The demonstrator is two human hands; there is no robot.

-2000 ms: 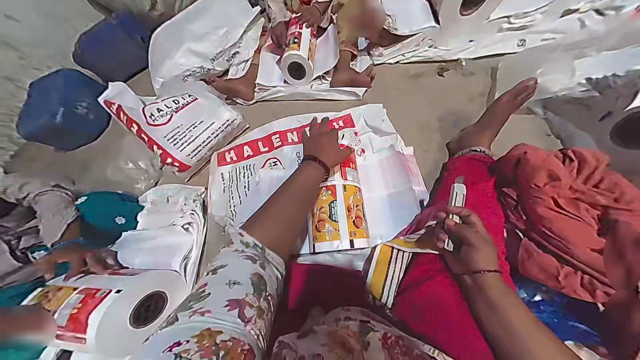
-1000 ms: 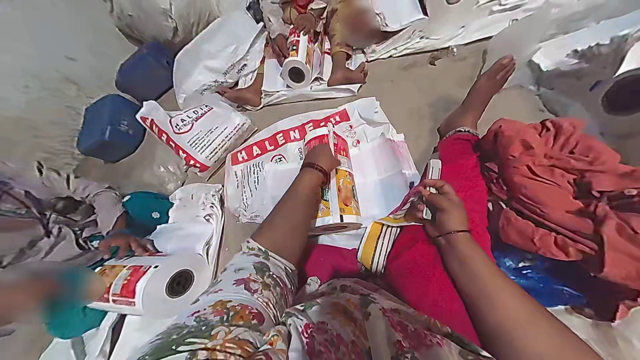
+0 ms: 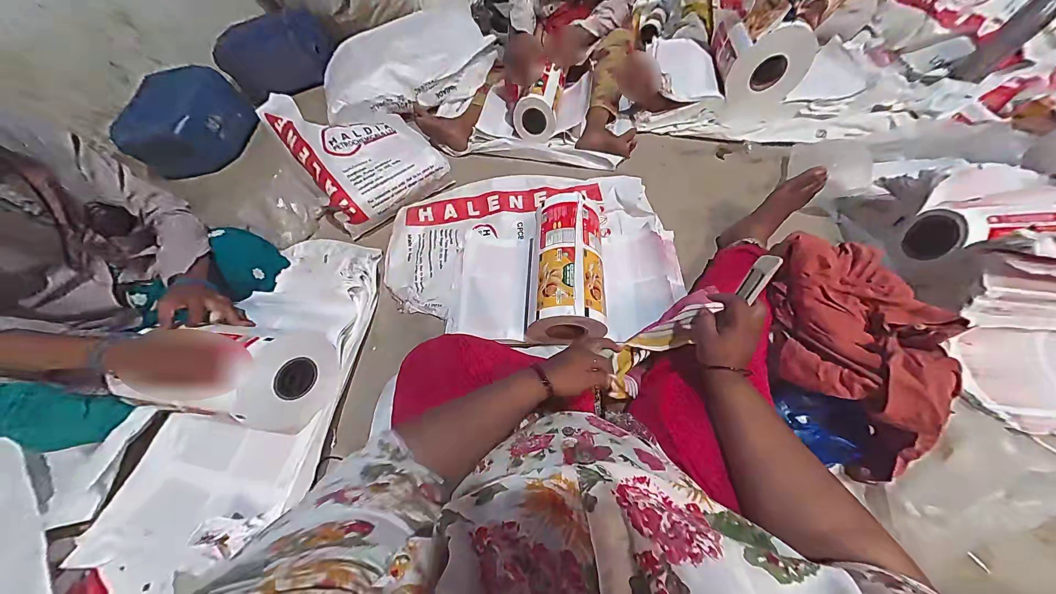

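Observation:
A roll of printed plastic film [image 3: 569, 268] lies on a white woven sack [image 3: 429, 247] in front of my lap, its cardboard core end towards me. My left hand [image 3: 582, 369] is closed on one end of a striped yellow, white and pink cloth [image 3: 672, 323], just below the roll's near end. The other end of the cloth is at my right hand [image 3: 730, 330], over my right knee. That hand also grips a pale, flat-handled tool [image 3: 761, 279], probably a cutter; its blade cannot be made out.
At the left a co-worker's hands rest on another film roll [image 3: 280, 379]. Others sit beyond with a roll [image 3: 538, 111]. Blue jerrycans [image 3: 186, 122] and a printed sack [image 3: 363, 161] stand front left. A rust-coloured cloth [image 3: 858, 330] lies right, near another roll [image 3: 940, 235].
My left hand has come off the film roll and back towards my lap, onto the striped cloth. My right hand still holds the tool. The co-worker's roll at the left shows more fully.

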